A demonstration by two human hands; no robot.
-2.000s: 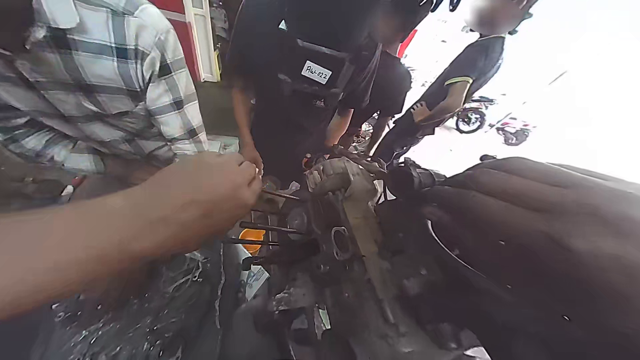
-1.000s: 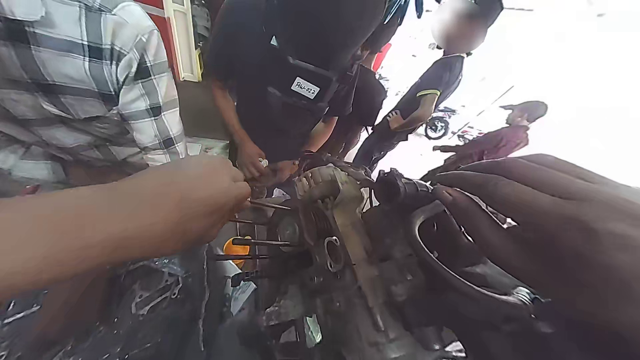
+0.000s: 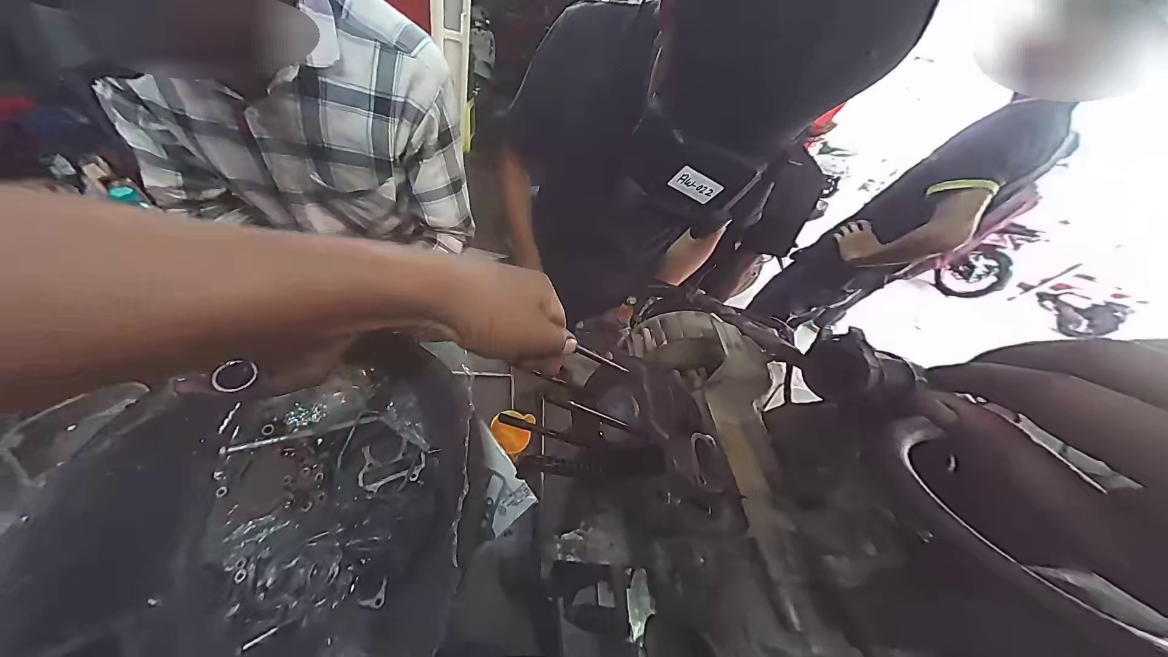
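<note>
My left hand (image 3: pixel 511 315) reaches in from the left edge, its fingers closed at the outer end of a thin metal rod (image 3: pixel 602 362), whose other end meets the engine. More long studs (image 3: pixel 598 415) stick out below it from a dirty metal motorcycle engine (image 3: pixel 744 438). At the right edge my right hand (image 3: pixel 1049 401) lies in shadow, fingers stretched over the dark engine side, near a black cylindrical fitting (image 3: pixel 844 365) and a curved metal rim (image 3: pixel 922 474). Whether it grips anything is hidden.
Bolts, rings and gaskets (image 3: pixel 392 465) lie on a dark, wet-looking surface at left. An orange cup (image 3: pixel 511 433) and printed paper (image 3: pixel 506 497) are beside the engine. Persons in a checked shirt (image 3: pixel 365 119) and dark clothes (image 3: pixel 593 164) are close opposite; another person (image 3: pixel 967 192) stands behind at right.
The left hand stays by the outer end of the rod. The person in the checked shirt leans further into view at left. The view has shifted somewhat.
</note>
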